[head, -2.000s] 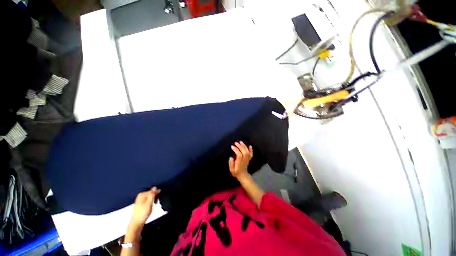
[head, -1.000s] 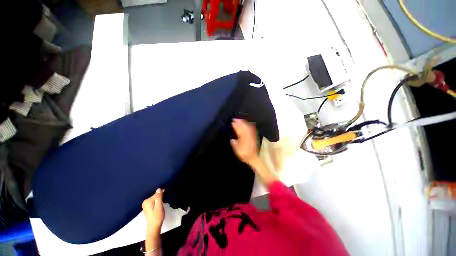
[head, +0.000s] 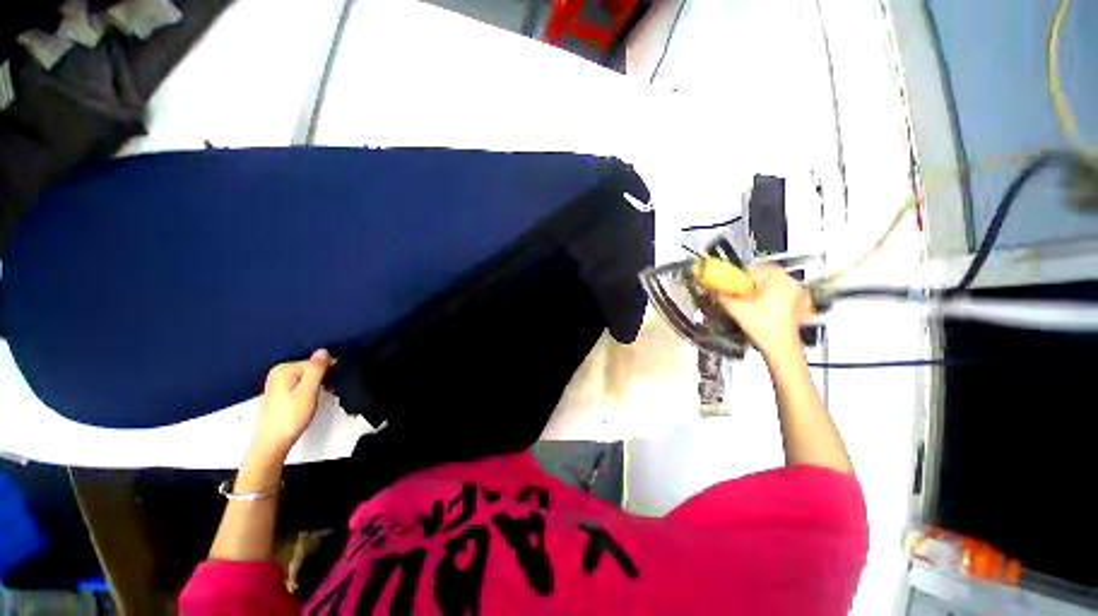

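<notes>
The black garment (head: pixel 506 325) lies over the near edge and narrow right end of the navy pressing board (head: pixel 277 265), with a small white loop at its right end. My left hand (head: pixel 293 395) pinches the garment's left edge at the board's near side. My right hand (head: pixel 771 307) is closed around the yellow-orange handle of the steam iron (head: pixel 692 315). The iron is just right of the garment and apart from it, tip pointing left. Whether it touches the surface below cannot be told.
The white table (head: pixel 446 72) lies under the board. A dark and white box (head: pixel 767 213) with thin wires stands behind the iron. A small metal plate (head: pixel 713 391) lies nearer me. Hose and cord run right. Dark garments (head: pixel 72 120) are at the upper left.
My right hand has left the garment, moved right and taken hold of the iron, which has shifted off its rest. My left hand stays at the garment's edge. The view has turned.
</notes>
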